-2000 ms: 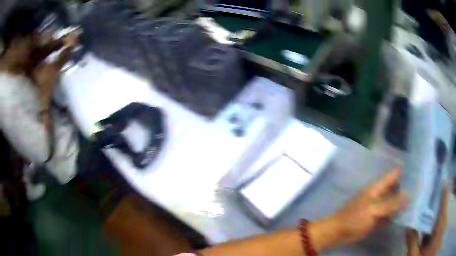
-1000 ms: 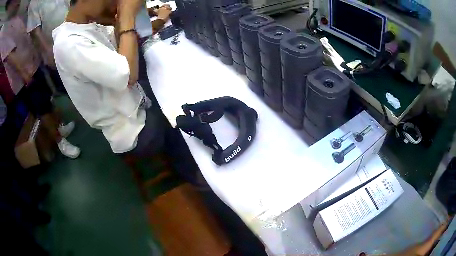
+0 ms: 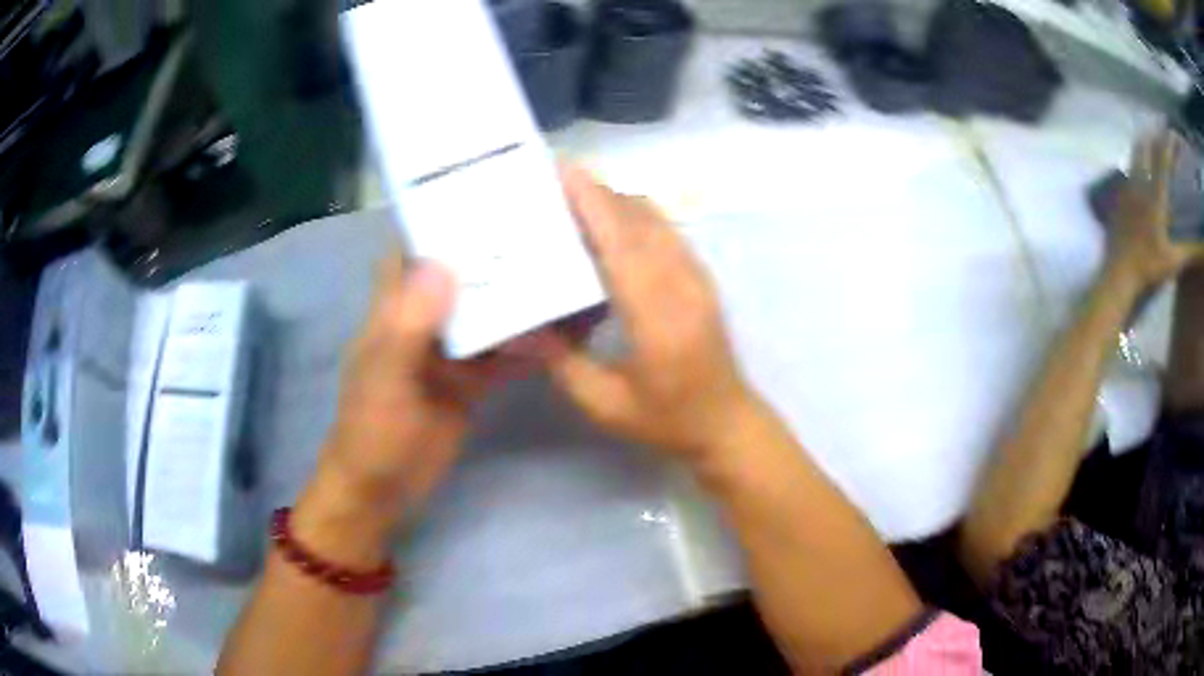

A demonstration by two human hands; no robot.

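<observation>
A tall white retail box (image 3: 482,185) is held up before me in the head view, its far end near the top edge, tilted to the left. My left hand (image 3: 403,357), with a red bead bracelet on the wrist, grips its lower left side. My right hand (image 3: 654,310) grips its lower right side. The near end of the box is between the hands, and some fingers are hidden beneath it. The print is too blurred to read.
Two retail boxes lie at the left, one white (image 3: 192,423) and one pale blue (image 3: 50,436). Dark grey inserts (image 3: 636,60) and a pile of small black fittings (image 3: 782,87) are at the back. A neighbour's arm (image 3: 1056,409) reaches in at the right.
The view has swung right, away from the black padded loop and the neighbour in white. Both my hands now show, holding a box in front of me.
</observation>
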